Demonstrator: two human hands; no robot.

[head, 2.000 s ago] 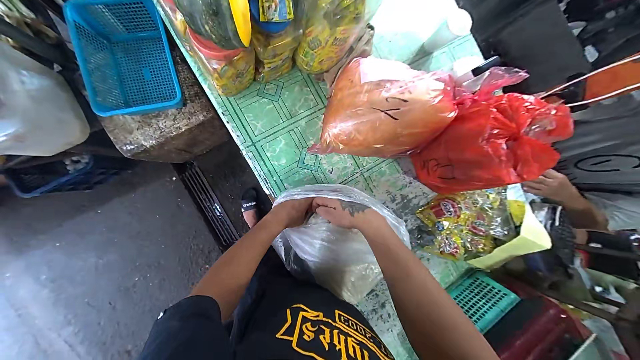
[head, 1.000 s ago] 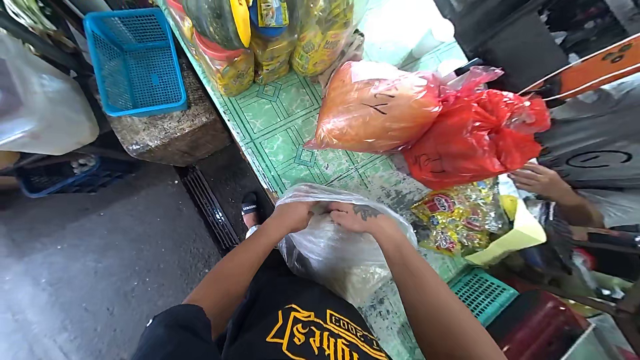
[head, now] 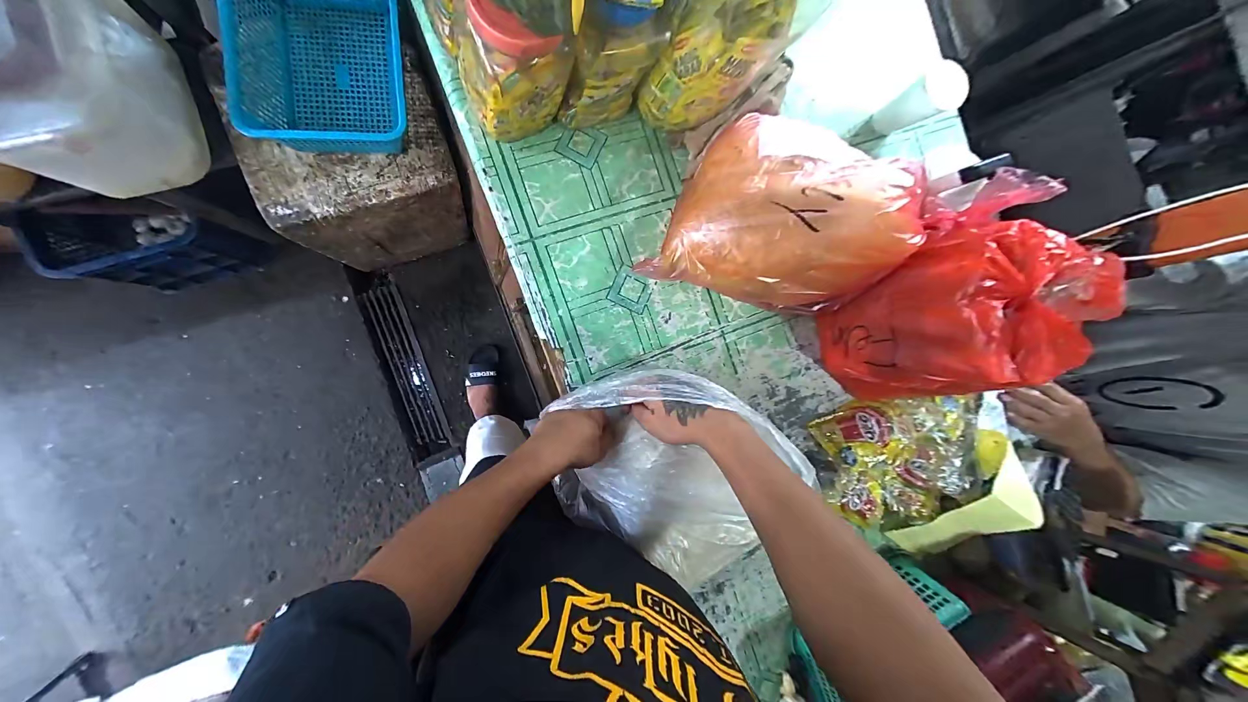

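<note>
A large clear plastic bag with pale contents stands at the edge of a green-patterned tabletop, close against my body. At its mouth my left hand is closed on the bag's plastic. My right hand, just beside it, has its fingers tucked down into the bag's mouth, so the fingertips are hidden. Past the bag lie a clear bag of orange contents and a knotted red plastic bag, both bearing marker writing. Small yellow packets in clear wrap are right of my hands.
Bagged yellow packets line the table's far side. A blue plastic basket sits on a worn block at the left, near a floor drain grate. Another person's hand is at the right edge, above a green basket.
My hands stay at the mouth of the clear bag. Between two seconds and one second ago they moved slightly apart. The bags on the table have not plainly moved.
</note>
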